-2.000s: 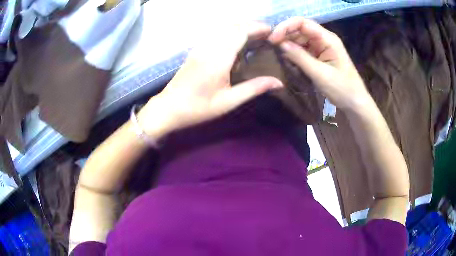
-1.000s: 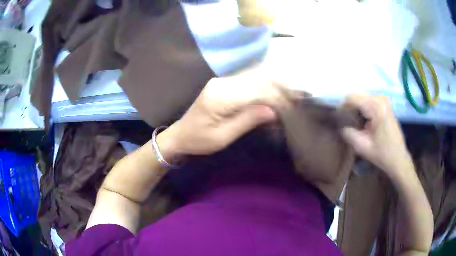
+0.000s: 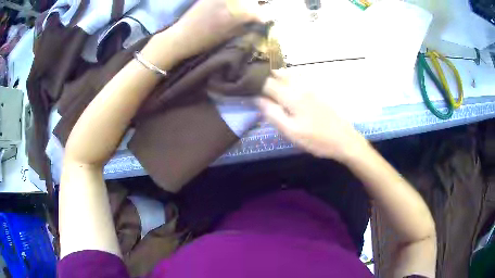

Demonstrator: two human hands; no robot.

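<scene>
Brown fabric with white lining (image 3: 182,144) lies bunched on the white machine table, and one flat brown corner hangs over the front edge. My left hand (image 3: 209,24) is on the far side of the bunched brown cloth at the upper middle, its fingers partly lost in glare, so its grip is unclear. My right hand (image 3: 301,117) is blurred at the near right edge of the cloth, its fingertips at the brown fold and white lining. Whether it grips cannot be told. Glare hides the needle area.
Green and yellow loop handles (image 3: 437,87) lie at the right of the table. A scale tape (image 3: 401,126) runs along the front edge. A blue bag (image 3: 24,244) is at lower left. Brown pieces (image 3: 450,201) hang at right, and more lie below the table at left.
The small brown piece held over the lap no longer shows there. My left hand has moved up and away over the table, onto the bunched cloth. My right hand has moved left to its edge.
</scene>
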